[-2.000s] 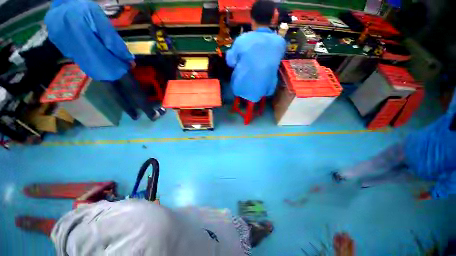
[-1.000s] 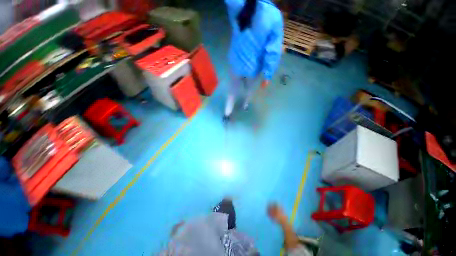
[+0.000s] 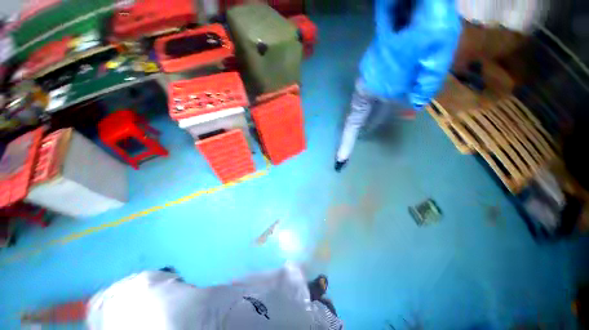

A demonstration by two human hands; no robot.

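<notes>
The pallet truck shows only as a blurred red fork [image 3: 58,312] at the bottom left, beside my grey-white clothing. The rest of the truck and its handle are hidden behind my body or out of the frame. Neither of my hands can be seen. Part of my dark shoe [image 3: 318,287] shows at the bottom centre.
A person in a blue smock [image 3: 403,58] stands ahead. Wooden pallets [image 3: 507,138] lie at the right. Red trays [image 3: 279,127] lean by a green bin [image 3: 268,48]; a red stool [image 3: 132,138] is by the bench [image 3: 97,84]. A green patch [image 3: 425,212] lies on the floor.
My view has turned, bringing the wooden pallets nearer. The white box and red stool at the right have left view. The hand seen low at the right is gone; a red fork shows again.
</notes>
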